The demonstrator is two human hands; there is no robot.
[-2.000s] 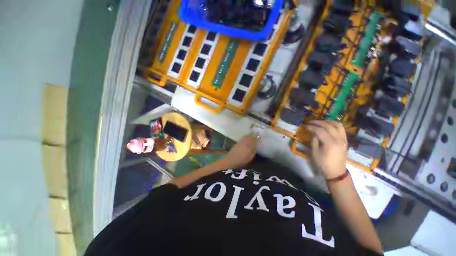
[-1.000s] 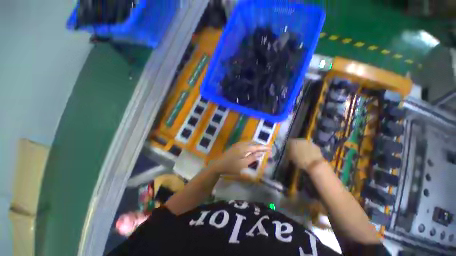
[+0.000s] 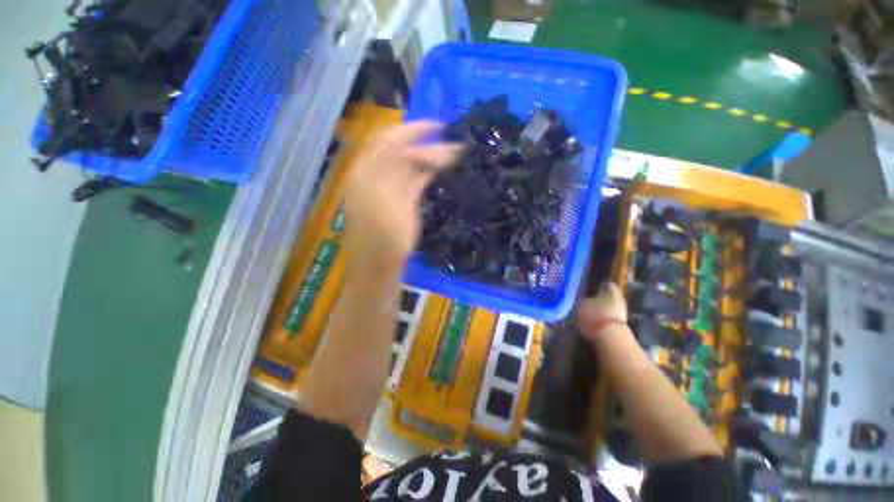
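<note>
The blue basket (image 3: pixel 594 186) holds a heap of black power adapters (image 3: pixel 485 201) and rests over the orange trays. My left hand (image 3: pixel 390 181) is blurred over the basket's left edge, fingers apart, with nothing seen in it. My right hand (image 3: pixel 600 312) is low between the basket and the filled orange tray (image 3: pixel 725 184); its fingertips are lost against dark parts. The filled tray has black adapters in both rows and a green connector board (image 3: pixel 704 294) between them. A tray under the basket shows black square sockets (image 3: pixel 506 367).
A second blue basket (image 3: pixel 240 93) heaped with black adapters and cords stands at the upper left, beyond the aluminium rail (image 3: pixel 230 284). A grey plate with round holes (image 3: pixel 855 343) lies right of the trays. Green floor with a yellow-dashed line shows beyond.
My left hand has moved from the socket tray up to the basket's left edge. My right hand stays beside the filled tray. The view has shifted, showing more of the second basket.
</note>
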